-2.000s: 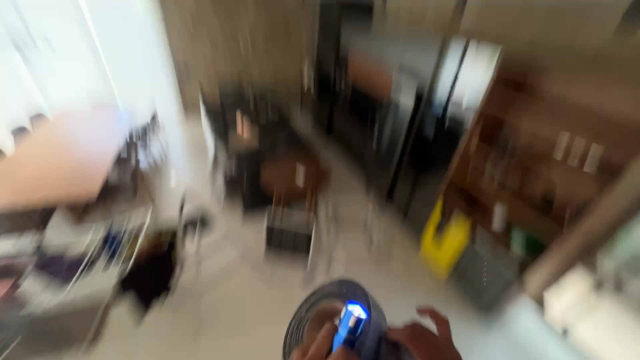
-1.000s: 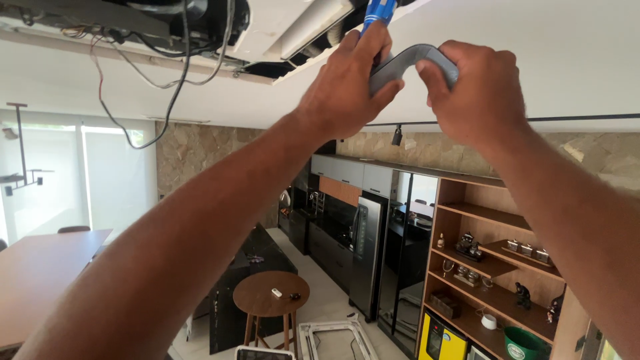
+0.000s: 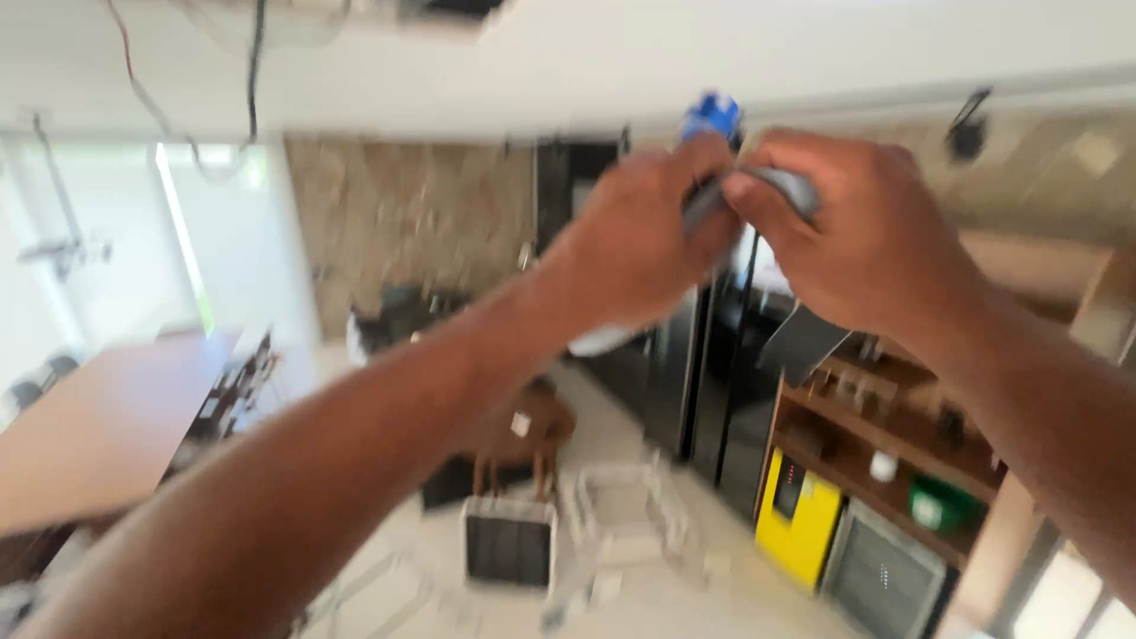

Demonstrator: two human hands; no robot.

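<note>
Both my hands are raised close together near the ceiling, above the room. My left hand (image 3: 657, 222) grips one end of a grey strip that looks like tape, and a blue object (image 3: 713, 115) sticks up from the same hand; blur hides what it is. My right hand (image 3: 852, 222) pinches the grey strip (image 3: 785, 188) between thumb and fingers. A dark flat end piece (image 3: 803, 344) hangs below my right hand, seemingly part of the strip.
Loose wires (image 3: 255, 80) hang from the ceiling opening at upper left. A black spotlight (image 3: 967, 133) is at upper right. Below are a long table (image 3: 115, 417), a round wooden stool or table (image 3: 524, 422), a white frame (image 3: 621, 510) and wooden shelves (image 3: 887, 470).
The view has tilted down and shifted. My hands have come closer together around the grey strip, and a dark flat piece now shows beneath my right hand.
</note>
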